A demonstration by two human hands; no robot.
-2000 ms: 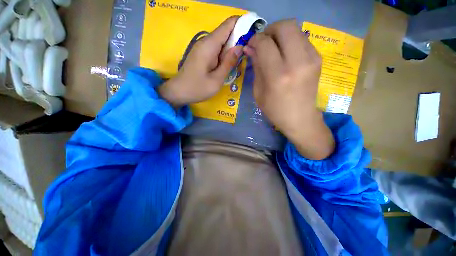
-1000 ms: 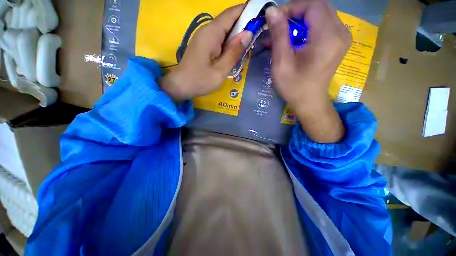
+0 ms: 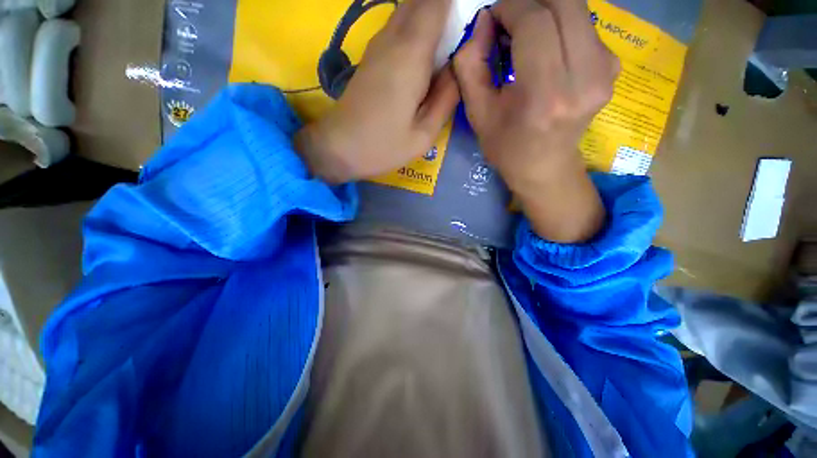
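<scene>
A white curved housing shell (image 3: 460, 21) is at the top edge of the view, partly cut off and covered by my hands. My left hand (image 3: 394, 103) grips the shell from the left. My right hand (image 3: 537, 89) is at its right side, fingers bent inward. A shiny bright blue part (image 3: 503, 63) shows between the fingers of my right hand. Another bit of blue shows between the two hands by the shell. My fingers hide the shell's inside.
Below my hands lies the grey and yellow LAPCARE carton sheet (image 3: 278, 45) on brown cardboard (image 3: 708, 197). White housings (image 3: 55, 72) are heaped at the upper left. A white card (image 3: 766, 199) lies at right. A grey metal bracket (image 3: 788, 40) is at upper right. A grey sleeve (image 3: 735, 335) shows lower right.
The hands and shell have shifted up toward the view's top edge. The blue part by my right hand came into view one second ago and now sits closer to the shell.
</scene>
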